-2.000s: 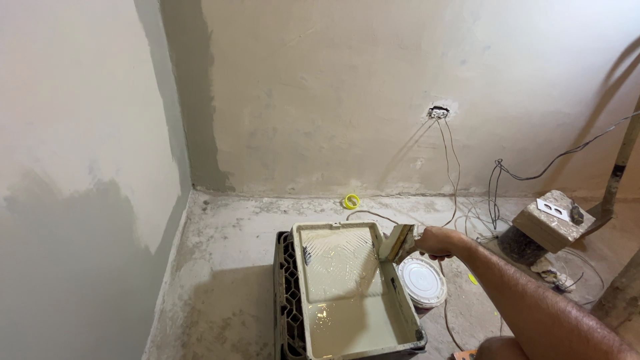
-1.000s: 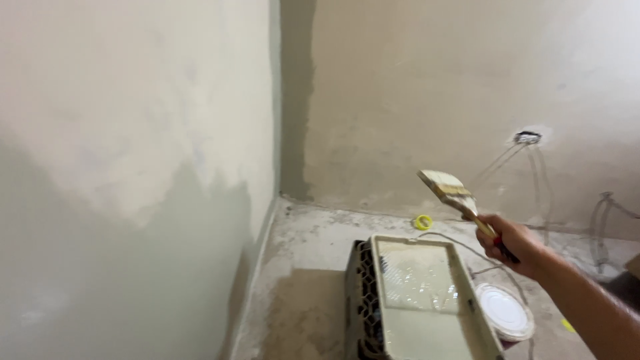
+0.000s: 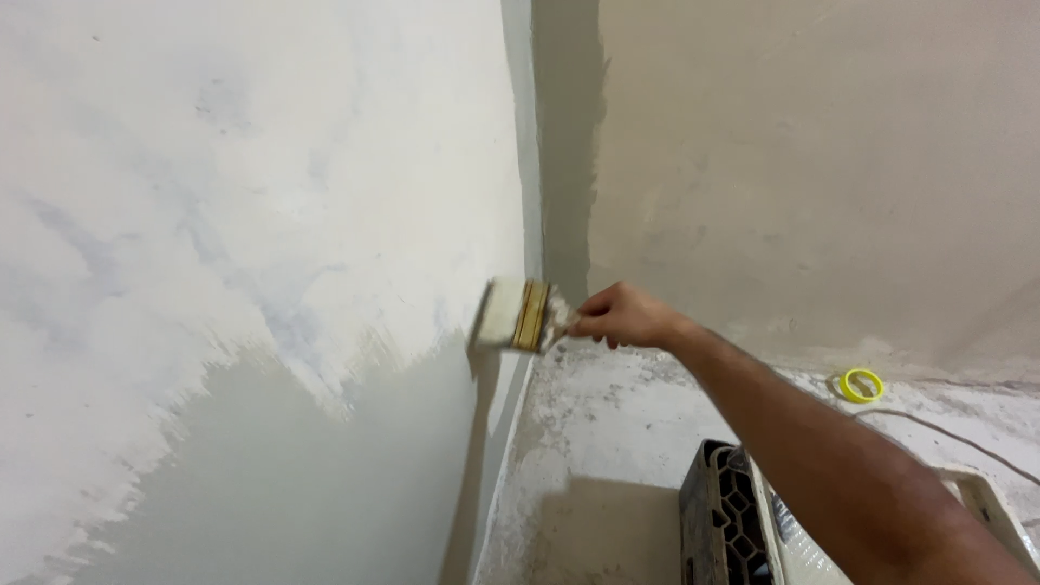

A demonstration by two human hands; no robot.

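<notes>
My right hand (image 3: 621, 317) grips the handle of a wide flat paintbrush (image 3: 530, 315), its pale, paint-loaded bristles pointing left. The bristle tips are at the left wall (image 3: 366, 146), close to the corner and just above the floor; a dark shadow runs down below them. Grey-green paint covers the lower part of this wall with a ragged upper edge, and a similar strip (image 3: 566, 146) runs down the corner on the facing wall. My left hand is out of the frame.
A paint tray (image 3: 772, 520) rests on a black plastic crate (image 3: 699, 504) at the lower right, partly hidden by my forearm. A yellow tape ring (image 3: 861, 385) and a thin cable (image 3: 951, 435) lie on the floor (image 3: 601, 414) near the beige wall (image 3: 812, 179).
My right hand has moved from the paint tray, across the front of the facing wall, to the left wall with the brush. The view has turned left.
</notes>
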